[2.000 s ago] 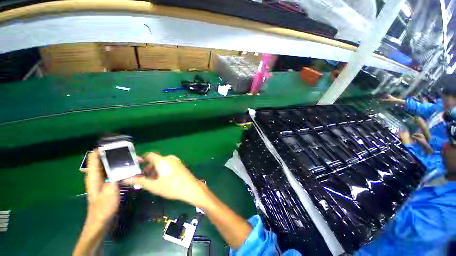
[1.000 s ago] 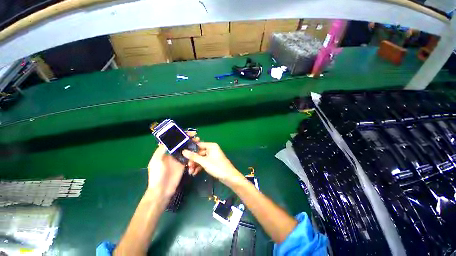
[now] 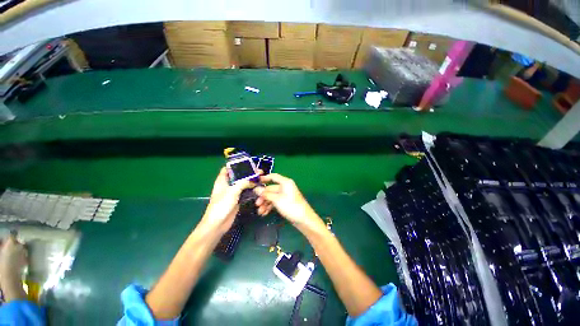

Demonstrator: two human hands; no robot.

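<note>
My left hand (image 3: 222,200) holds a display module (image 3: 242,170) with a dark screen, white frame and orange tail at its top. A dark housing seems to lie under it, partly hidden by my fingers. My right hand (image 3: 283,200) is at the module's lower right edge with fingers bent; whether it grips anything is unclear. Another small white-framed screen (image 3: 265,165) shows just right of the module. On the mat lie a loose display module (image 3: 292,268) with an orange tail and a black shell (image 3: 308,307). A dark stack of housings (image 3: 230,240) lies below my hands.
A tall stack of glossy black blister trays (image 3: 502,223) stands at right with a whitish liner. At left are a pale gridded sheet (image 3: 57,209) and another person's hand (image 3: 13,261). Behind are the conveyor strip (image 3: 159,127), a grey block (image 3: 407,73), cardboard boxes (image 3: 292,53) and a pink strip.
The view has swung right, then shifted slightly. The held module has turned more upright, and my right thumb has moved off its face to the lower edge. Another person's hand has appeared at left.
</note>
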